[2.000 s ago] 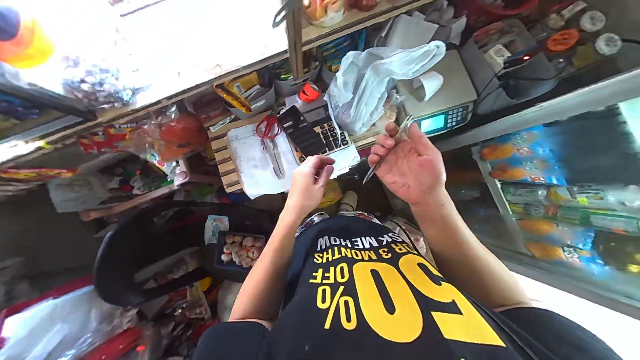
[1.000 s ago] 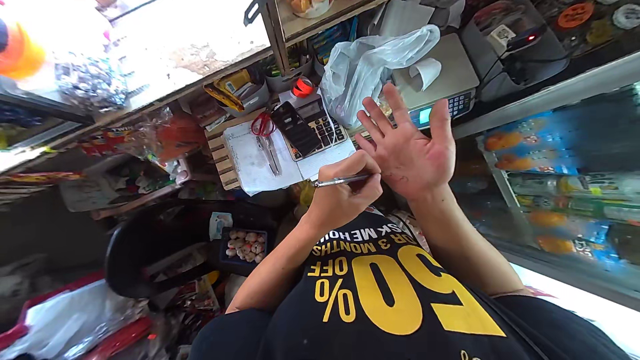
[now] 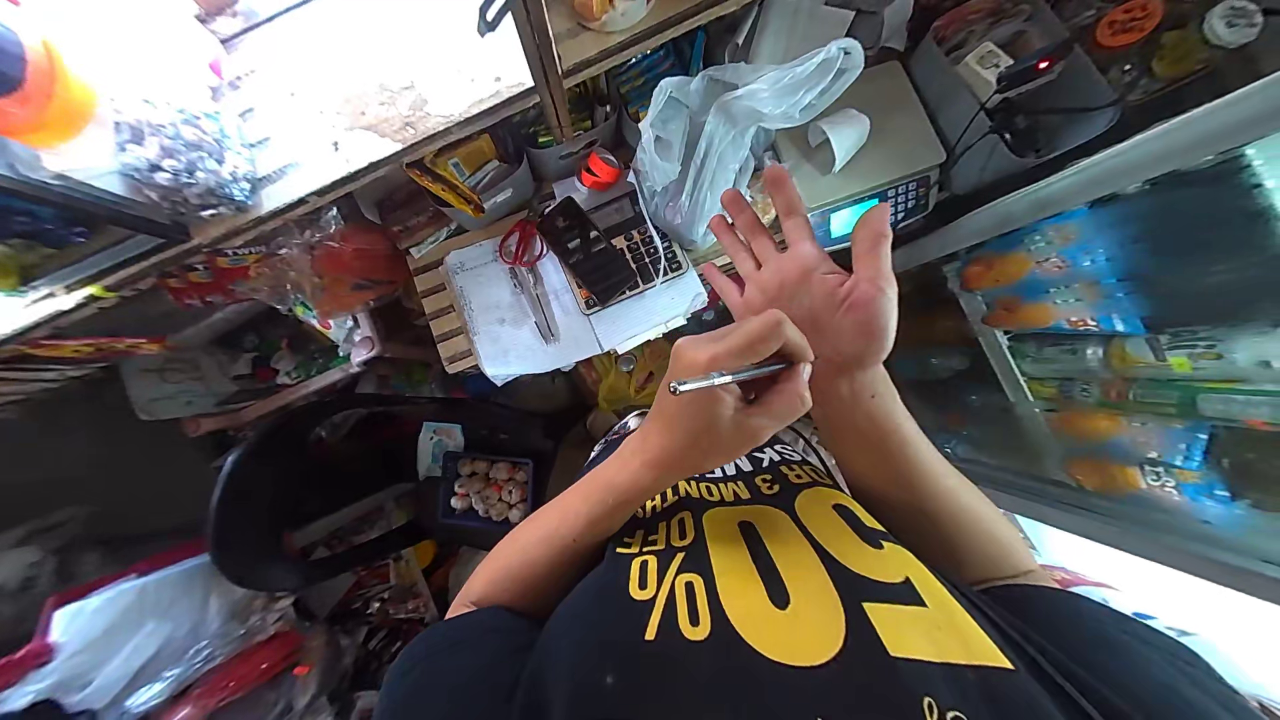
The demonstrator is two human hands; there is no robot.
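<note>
My left hand (image 3: 735, 390) is closed around a silver pen (image 3: 715, 380), whose shaft sticks out to the left. Its far end lies at the fingertips, beside the base of my right palm; whether it touches skin I cannot tell. My right hand (image 3: 825, 300) is turned palm up with its fingers spread and holds nothing. Beyond my hands, an open notebook (image 3: 495, 335) bears red-handled scissors (image 3: 540, 300) and a desk calculator (image 3: 660, 258), with a black phone (image 3: 588, 250) lying partly on the calculator. A digital scale (image 3: 880, 130) stands behind my right hand, under part of a white plastic bag (image 3: 700, 140).
An orange tape roll (image 3: 600, 170) and bins of packets stand behind the notebook. A grey bin (image 3: 1060, 140) with cables is at the back right. Bottles and packs show behind the glass case (image 3: 1000, 340) on the right. A blue crate (image 3: 448, 495) of garlic-like bulbs sits lower left.
The pen, between my right hand's fingers two seconds ago, is now in my left hand. My right hand has opened flat, and my left hand has moved right, beside its palm.
</note>
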